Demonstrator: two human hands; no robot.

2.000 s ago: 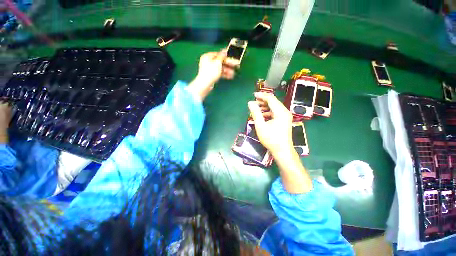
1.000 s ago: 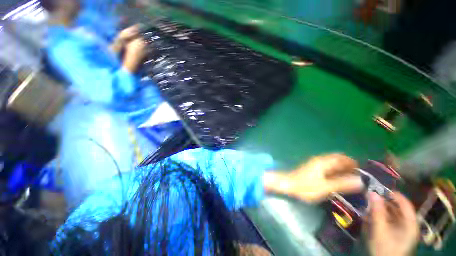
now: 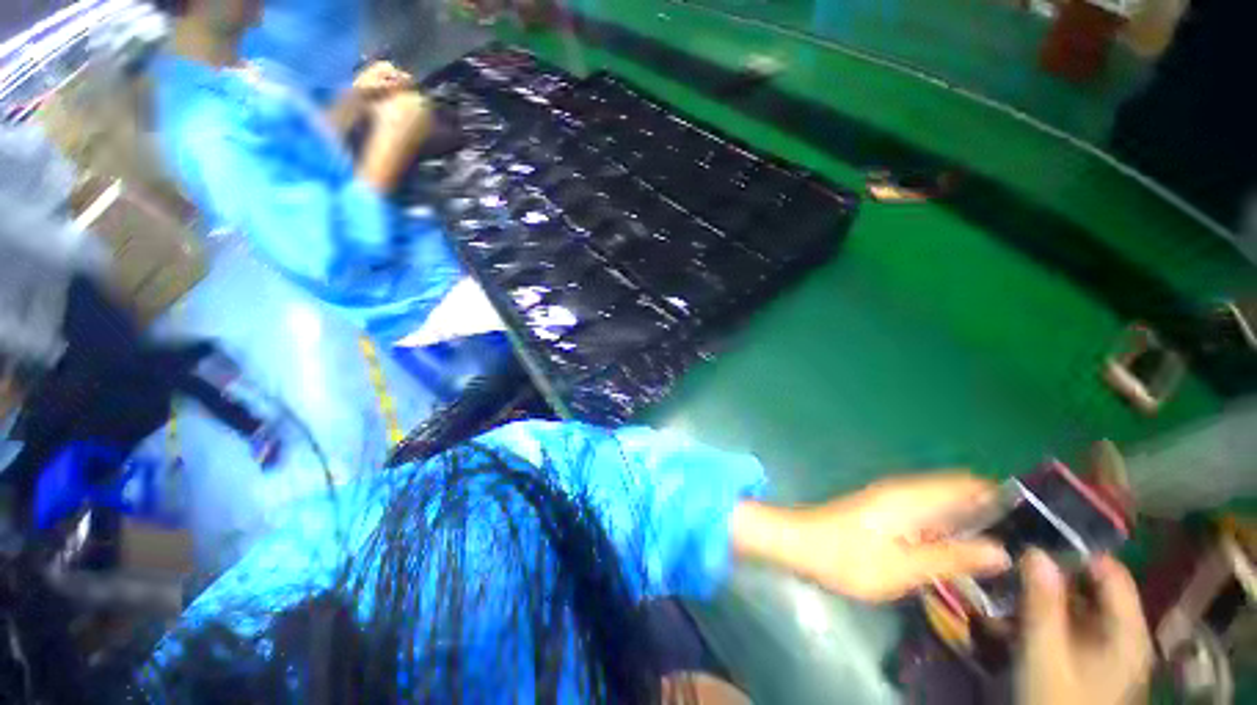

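Note:
The picture is blurred. A dark display module [image 3: 1063, 515] with a pale edge and red sides lies at the lower right, between my hands. My left hand [image 3: 882, 534] reaches in from the left, fingers stretched toward the module. My right hand [image 3: 1082, 636] comes up from the bottom edge, its fingertips at the module's near side. Whether either hand grips it cannot be told. More modules with an orange-yellow tab [image 3: 948, 614] show partly under my left hand. Other stacked modules [image 3: 1202, 602] are blurred at the right edge.
A stack of glossy black trays [image 3: 648, 227] lies on the green bench [image 3: 827, 365]. Loose units lie farther off, one a pale-framed unit [image 3: 1144, 368] and one near the dark band [image 3: 903, 187]. A person in a blue smock [image 3: 255, 172] works at the upper left. A grey post [image 3: 1206, 461] slants at right.
The view has swung left since the oldest frame, so the right tray has left the picture. My left hand has come from the far unit down to the modules beside my right hand.

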